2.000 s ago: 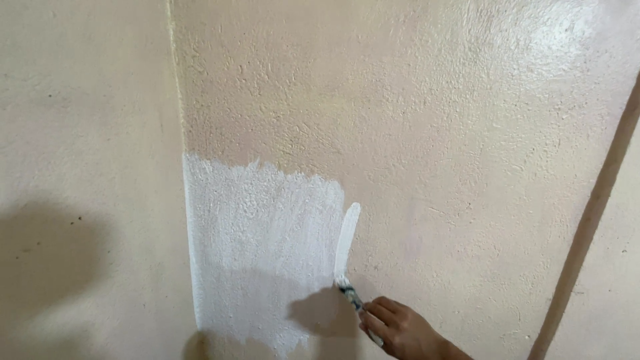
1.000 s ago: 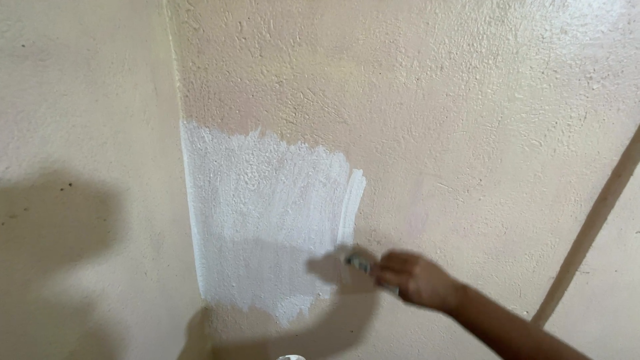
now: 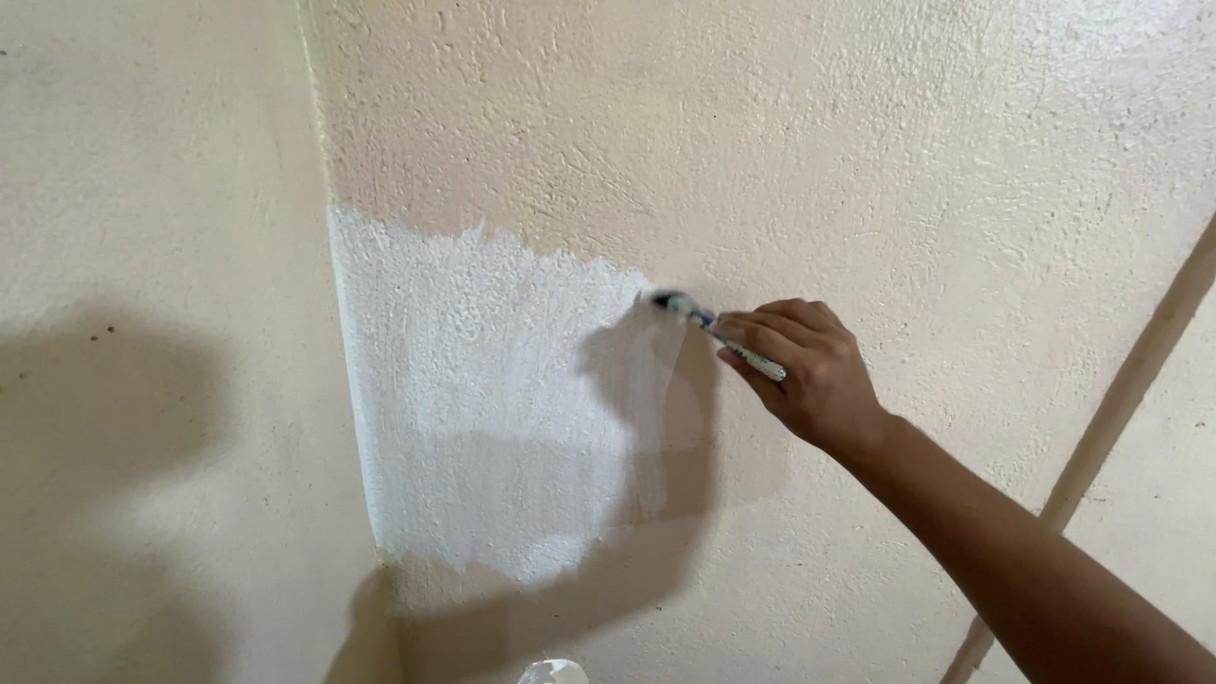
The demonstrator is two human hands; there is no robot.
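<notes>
My right hand [image 3: 807, 366] grips the paint-spattered handle of a paintbrush [image 3: 708, 323]. The brush slants up to the left, its dark tip at the upper right edge of a patch of white paint [image 3: 494, 380] on the textured beige wall [image 3: 855, 171]. White paint runs along the wall corner on the patch's left side, and its upper and lower edges are ragged. Shadows of my arm and hand fall over the patch and the wall below it. My left hand is out of view.
An adjoining beige wall [image 3: 171, 237] meets the painted one at the left corner. A brown diagonal strip [image 3: 1111, 418] crosses the wall at the right. At the bottom edge shows part of a white, rounded object [image 3: 554, 673], too cut off to name.
My right hand has moved the brush up to the patch's upper right edge. The separate white stroke seen two seconds ago at the right has merged into the patch.
</notes>
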